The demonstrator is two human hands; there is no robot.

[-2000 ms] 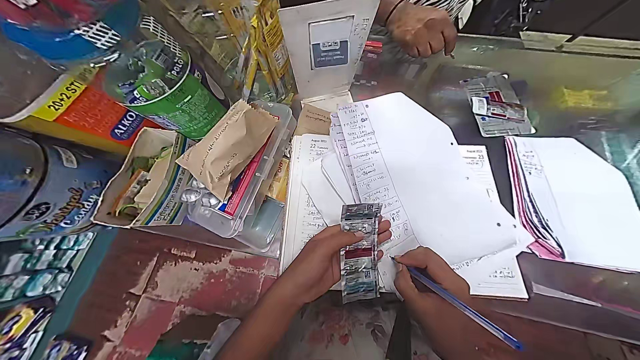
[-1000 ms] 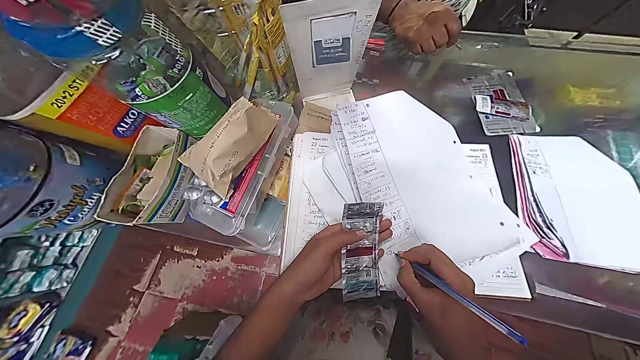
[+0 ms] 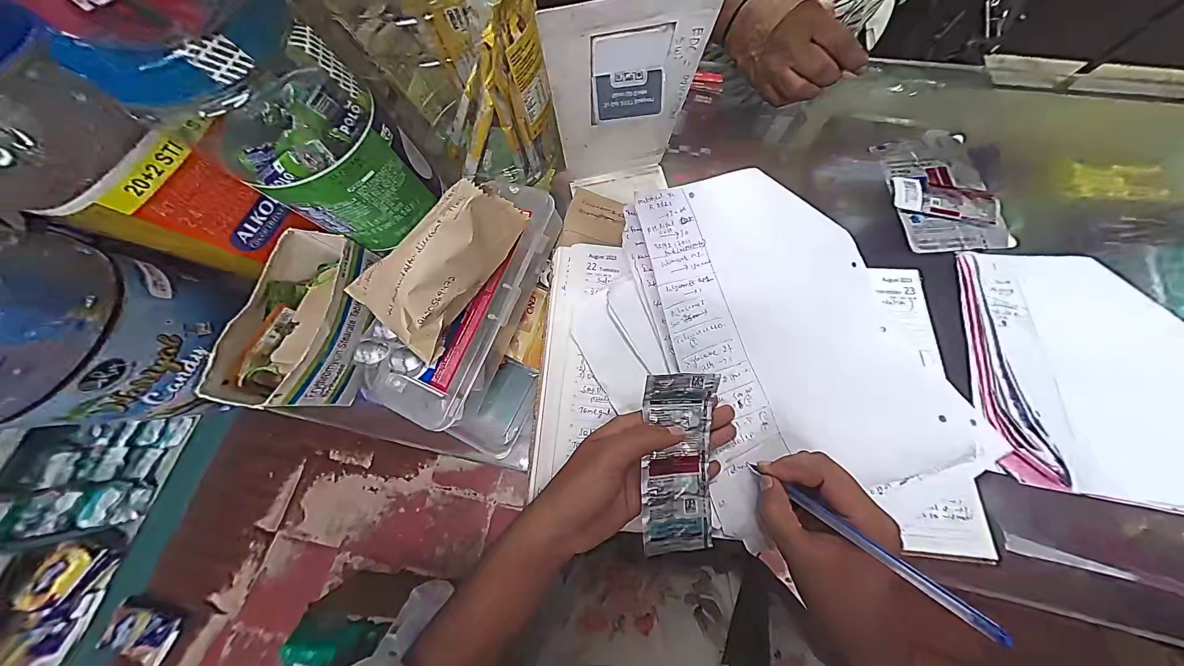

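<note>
My left hand (image 3: 606, 472) holds a silvery blister strip (image 3: 678, 518) with a dark red band, thumb on its face, over the lower edge of the papers. Close on its right, my right hand (image 3: 823, 527) grips a blue ballpoint pen (image 3: 897, 569), its tip at the lower part of a handwritten list (image 3: 689, 287). The list runs down the left side of large white sheets (image 3: 805, 314), which lie on an open diary (image 3: 564, 370). The palms of both hands are hidden.
Left of the diary stand a clear plastic box (image 3: 416, 398) under a brown paper envelope (image 3: 444, 268), an open carton (image 3: 277, 314) and candy jars (image 3: 351, 176). Blister packs (image 3: 948, 199) and more papers (image 3: 1082, 370) lie right. Another person's hand (image 3: 795, 55) rests at the top.
</note>
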